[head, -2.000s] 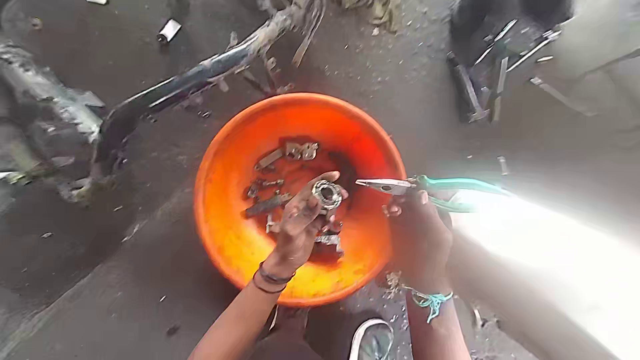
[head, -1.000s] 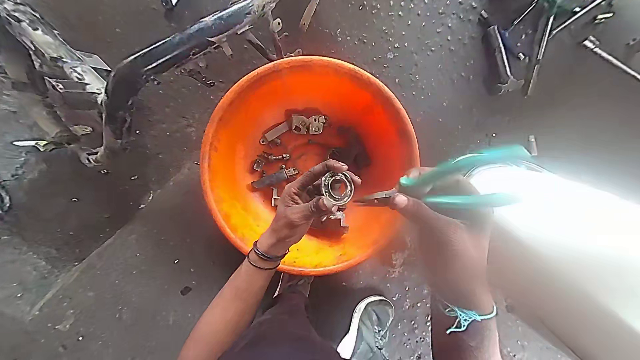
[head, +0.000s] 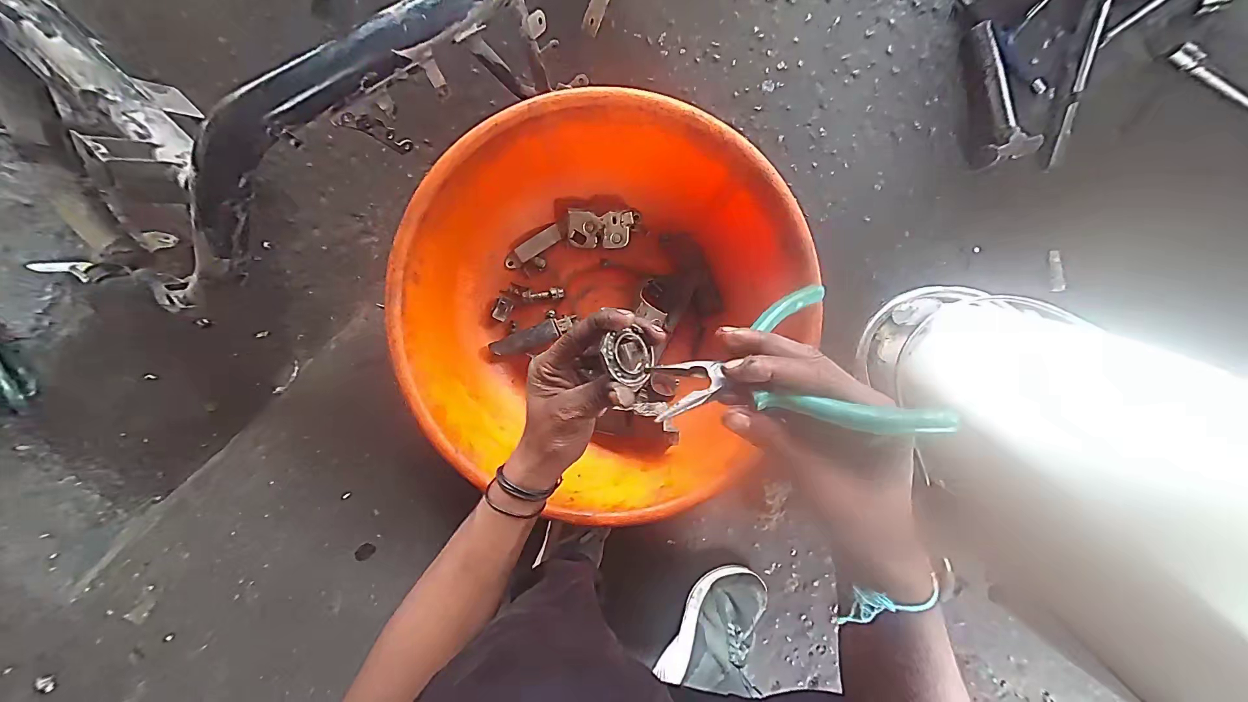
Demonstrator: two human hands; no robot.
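Observation:
Between the fingers and thumb of my left hand (head: 570, 395) is a round metal ring, which looks like a bearing (head: 627, 357), held over an orange plastic basin (head: 429, 390). My right hand (head: 829, 419) holds pliers with green handles (head: 858, 413). Their jaws are spread, and one jaw tip meets the right side of the ring; the other points down and left below it. Beneath my hands, the basin holds a metal bracket (head: 602, 229), a small bolt (head: 541, 293) and several other dirty metal parts, some hidden by my fingers.
A dark metal frame (head: 322, 78), perhaps a vehicle's, lies at the upper left. Tools, among them a socket wrench (head: 1209, 73), lie at the upper right. A bright, glaring cylindrical object (head: 1053, 390) stands at the right. A shoe (head: 717, 629) is below the basin.
The pliers' jaws have spread apart, where they looked closer together before. My right hand has changed its hold on the handles. My left hand still holds the ring.

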